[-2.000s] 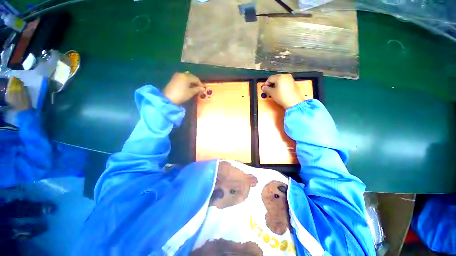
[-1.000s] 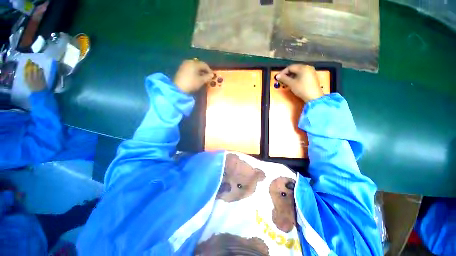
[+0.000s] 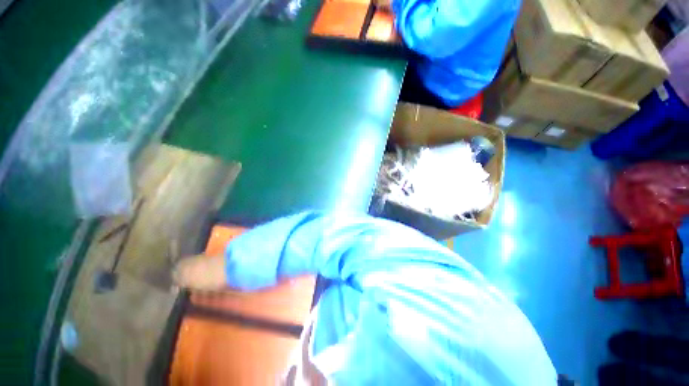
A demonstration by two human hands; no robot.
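The black twin tray (image 3: 253, 322) lies on the green bench at the lower left, tilted in view, with one orange panel (image 3: 230, 350) nearest and a second orange panel (image 3: 291, 295) beyond the divider. My right hand (image 3: 200, 273) is blurred, over the far end of the second panel beside the cardboard pad (image 3: 155, 241). My sleeve covers part of that panel. Whether my fingers hold anything cannot be told. The camera corners are not clear to see. My left hand is not in view.
A dark-headed tool (image 3: 106, 282) and a white sheet (image 3: 100, 179) lie on the cardboard. Clear plastic (image 3: 91, 102) drapes the rail. A scrap carton (image 3: 495, 177) stands at the bench edge. A person in a blue sleeve (image 3: 453, 30) works at another tray (image 3: 340, 21). A red stool (image 3: 638, 260) and cartons (image 3: 570, 53) stand right.
The view has swung far to the right, bringing in the scrap carton, stool and neighbouring worker. My left hand has left the picture. My right hand is now at the panel's far end, blurred.
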